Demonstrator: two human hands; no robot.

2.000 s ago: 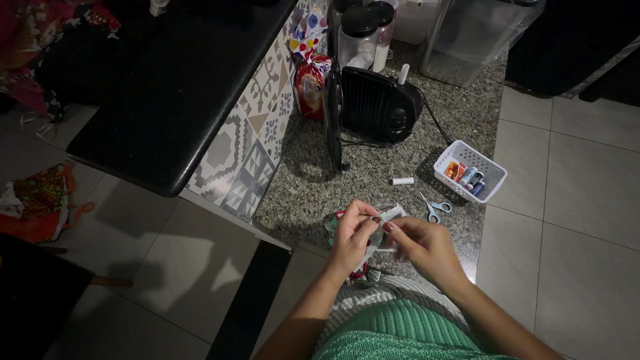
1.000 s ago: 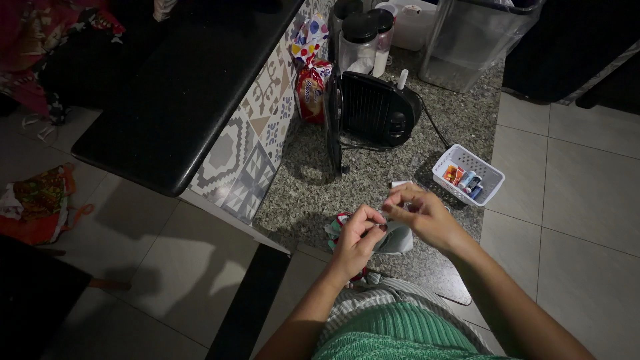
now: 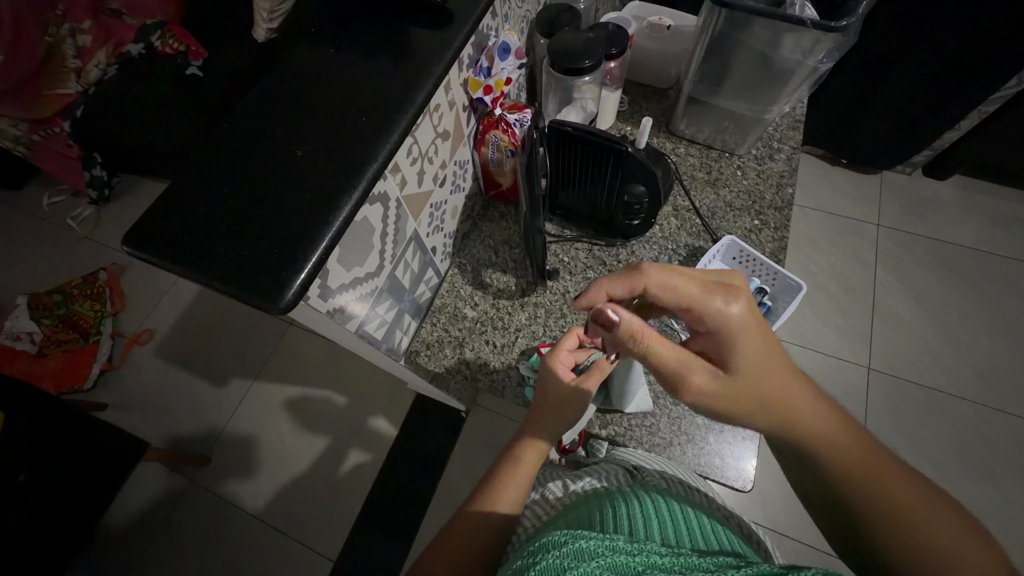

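My left hand (image 3: 566, 384) pinches part of a pale green and white cloth (image 3: 628, 388) with red edging, above the front of the granite counter. My right hand (image 3: 688, 344) is raised above and to the right of it, nearer the camera, with thumb and index finger curled close together. Whether something thin, such as a needle or thread, sits between those fingertips is too small to tell. Behind my right hand stands a white perforated plastic basket (image 3: 788, 300) with small spools in it, partly hidden by the hand. The scissors are mostly hidden behind my right hand.
On the granite counter (image 3: 496, 320) stand a black electric grill (image 3: 608, 180) with its lid raised, a red bread bag (image 3: 500, 152), lidded jars (image 3: 574, 76) and a clear bin (image 3: 728, 80). A black raised countertop (image 3: 264, 160) lies left. An orange patterned cloth (image 3: 68, 332) is on the floor.
My right hand has risen away from my left hand toward the camera and now covers part of the basket. My left hand stays low by the cloth.
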